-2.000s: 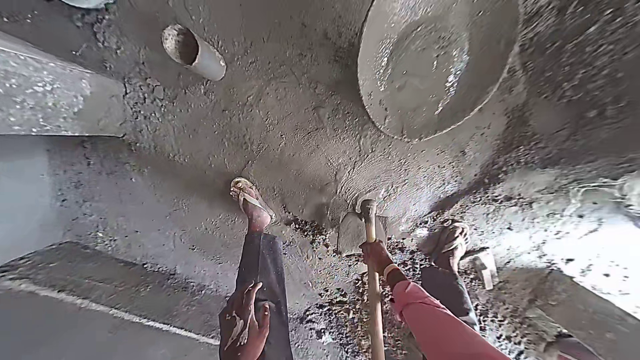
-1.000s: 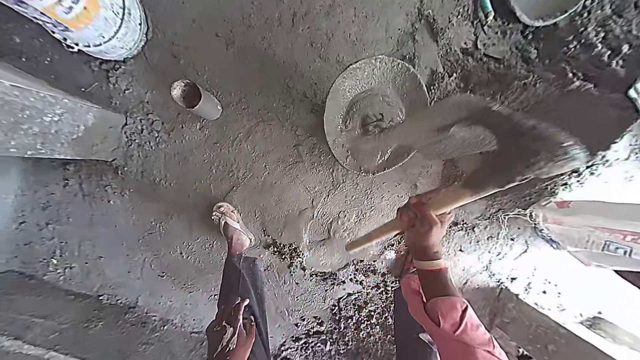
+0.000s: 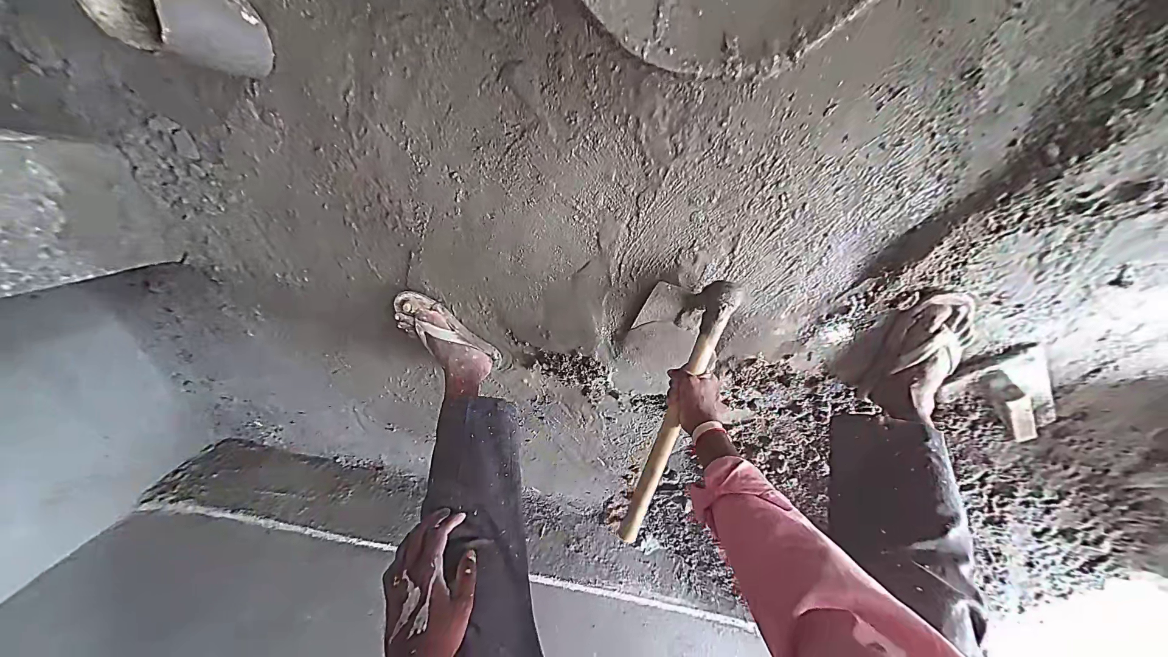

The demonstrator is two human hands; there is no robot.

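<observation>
My right hand (image 3: 696,399) grips the wooden handle (image 3: 655,474) of a hoe just below its head. The hoe's metal blade (image 3: 659,308) lies against the wet mortar (image 3: 511,228) on the ground, in front of and between my feet. Mortar coats the socket at the top of the handle. My left hand (image 3: 429,584) rests on my left trouser leg near the knee, its fingers apart, with pale smears on its back; it holds nothing.
A mortar-coated round pan (image 3: 730,46) is cut off by the top edge. A pipe-like cylinder (image 3: 214,36) lies at top left. My sandalled feet stand on either side of the hoe. A small block (image 3: 1022,401) lies beside my right foot. A concrete ledge (image 3: 82,210) is at left.
One second ago the hoe was raised to the right, its blade blurred near the pan; now it is down on the mortar between my feet. My left hand stays on my leg.
</observation>
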